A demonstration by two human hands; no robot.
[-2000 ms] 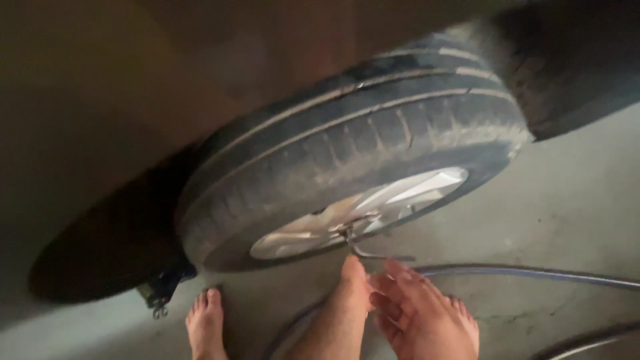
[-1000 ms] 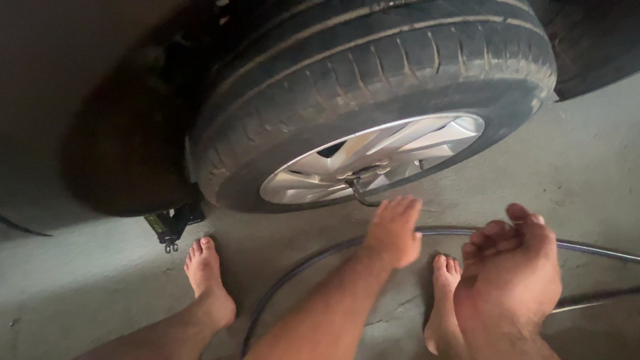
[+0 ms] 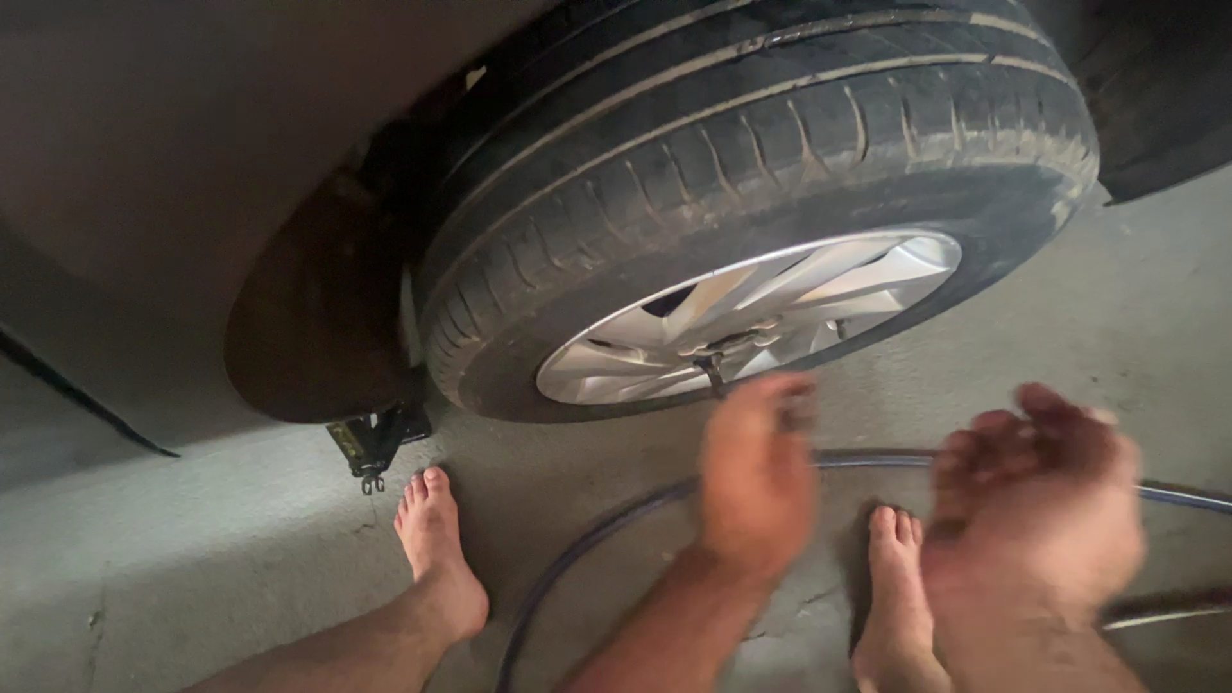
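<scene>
A car wheel with a black rubber tyre (image 3: 770, 164) and a silver alloy rim (image 3: 808, 298) fills the upper middle. A dark metal wrench (image 3: 710, 373) sits at the lower spokes of the rim, its outer part hidden behind my left hand (image 3: 760, 472). That hand is blurred, fingers curled near the wrench; whether it grips the handle cannot be made out. To the right, my right hand (image 3: 1039, 510) is raised over the floor with fingers bent and apart, nothing seen in it, away from the wheel.
A scissor jack (image 3: 371, 443) stands under the car body (image 3: 173, 192) at the left. My bare feet (image 3: 433, 539) are on the concrete floor (image 3: 241, 568), on either side of my left arm. A hose (image 3: 587, 539) curves across the floor below the wheel and behind both hands.
My right hand, near the left one two seconds ago, is now apart from it on the right. The wrench handle that showed earlier is now mostly hidden by my left hand.
</scene>
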